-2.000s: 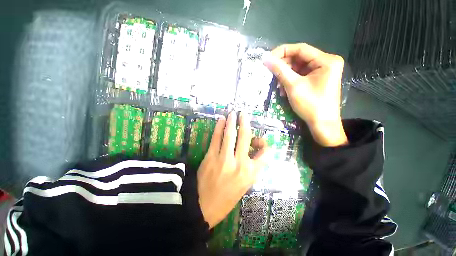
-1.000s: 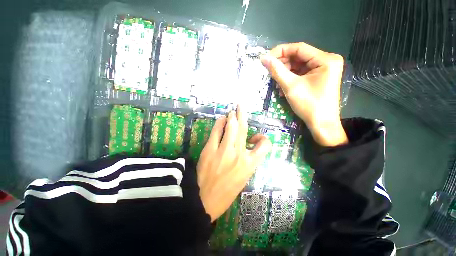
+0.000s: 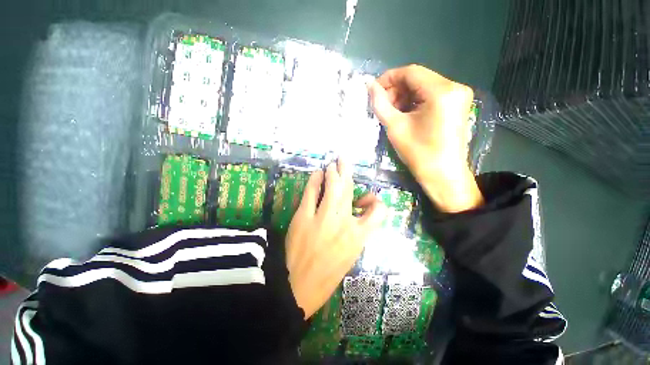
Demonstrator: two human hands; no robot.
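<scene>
A clear blister tray [image 3: 151, 100] lies in front of me. Its far row holds covered boards [image 3: 196, 85] with white faces and green ends; glare washes out the middle ones. Green circuit boards [image 3: 183, 191] sit in the row below. My right hand [image 3: 427, 125] pinches the top corner of a patterned adhesive sheet [image 3: 358, 117] over the fourth board of the far row. My left hand [image 3: 328, 235] rests over the tray's middle, fingertips at that board's lower end, not visibly gripping anything. Whether the sheet is fully down is lost in glare.
Hazy translucent sheets or bags [image 3: 78, 142] lie left of the tray. Tall stacked trays [image 3: 577, 64] stand at the far right. More trays [image 3: 634, 299] show at the lower right edge. A thin pale line [image 3: 349, 25] lies beyond the tray. Two dark-patterned covered boards [image 3: 362, 303] sit in the near part.
My right hand has moved slightly left with its thumb and finger still pinched, uncovering a green board end at its right. The tray has shifted slightly right and nearer. My left hand stays almost in place.
</scene>
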